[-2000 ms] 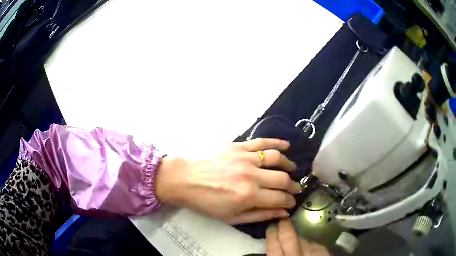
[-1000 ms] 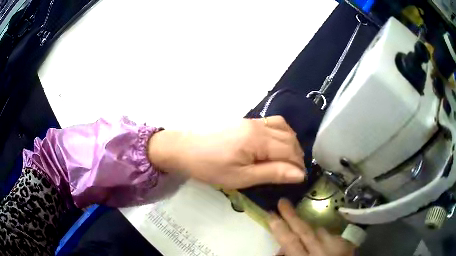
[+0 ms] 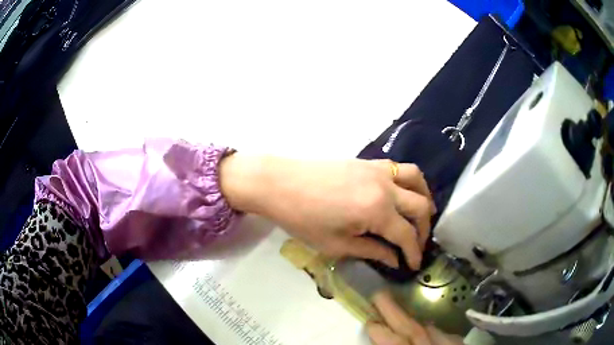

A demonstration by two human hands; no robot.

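Observation:
The long black strip panel (image 3: 441, 101) runs from the upper right down to the machine, with a thin silver line and a silver ring (image 3: 454, 137) on it. A silver arc (image 3: 396, 136) shows on black cloth beside the ring. My left hand (image 3: 350, 205) lies on the near end of the cloth, fingers bent and pressing down on it beside the needle plate (image 3: 441, 286). My right hand (image 3: 404, 323) is blurred and cut off by the bottom edge, at the machine bed; I cannot tell if it holds anything. The presser foot area is partly hidden under the head.
The white sewing machine head (image 3: 532, 182) stands at right. Yellow tape (image 3: 306, 259) borders the grey machine bed. A printed ruler scale (image 3: 225, 306) is on the white tabletop (image 3: 235, 74). Black cloth (image 3: 33, 81) with silver glints lies at left. Blue bins show at upper right and lower left.
The strip's near end and the ring have moved up and away from me. My left hand has shifted right, nearer the head. More of the yellow tape and bed shows.

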